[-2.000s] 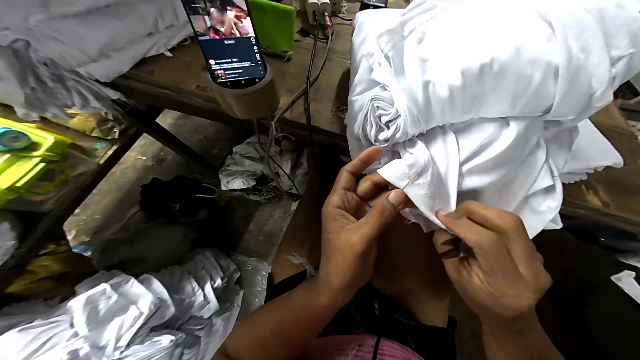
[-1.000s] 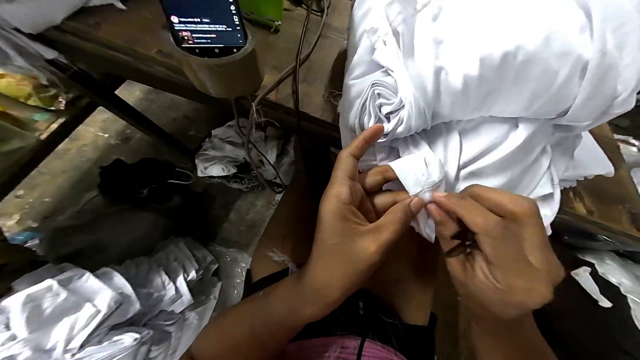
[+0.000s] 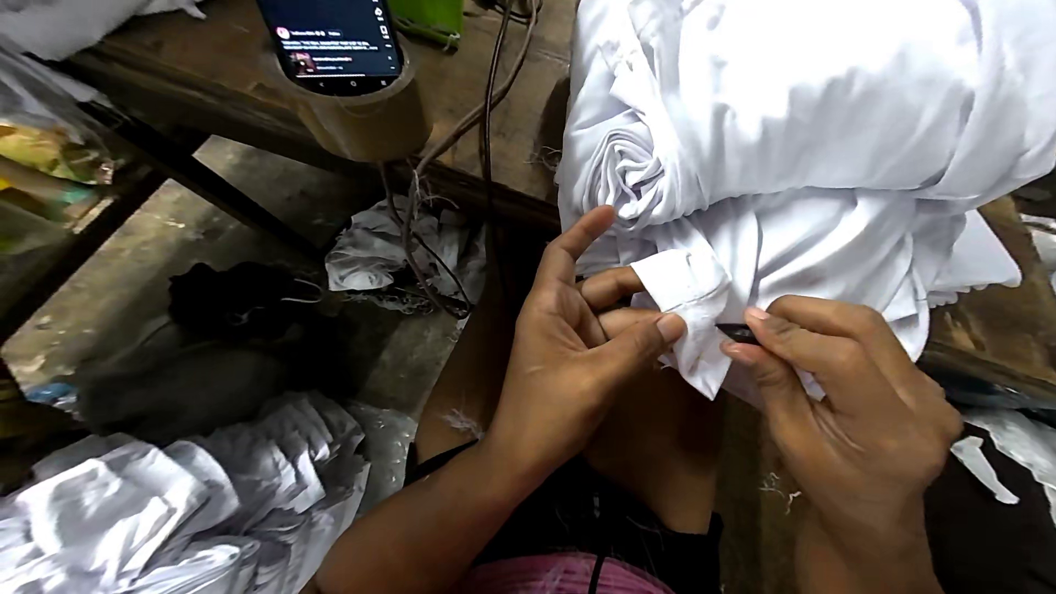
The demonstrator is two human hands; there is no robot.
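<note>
Between its thumb and fingers my left hand (image 3: 586, 346) pinches a stitched corner of white cloth (image 3: 693, 297). Just to the right, my right hand (image 3: 850, 388) grips a small dark pointed tool (image 3: 737, 332) between thumb and forefinger, its tip close beside the cloth's edge. What kind of tool it is cannot be told, since the fingers hide most of it. Behind both hands a large rolled bundle of white fabric (image 3: 808, 107) lies on top of more loose white fabric (image 3: 841, 247), which hangs over the edge of the wooden table.
A smartphone (image 3: 334, 41) leans in a roll of brown tape (image 3: 371, 115) at the wooden table's (image 3: 206, 91) edge. Cables (image 3: 462, 124) hang down beside it. White cloth pieces (image 3: 165, 503) are heaped at lower left. Dark cloth (image 3: 223, 305) and white scraps (image 3: 371, 247) lie on the floor.
Both hands were at the cloth edge throughout. My right hand has drawn slightly away to the right from the cloth, and the dark tool's tip now shows.
</note>
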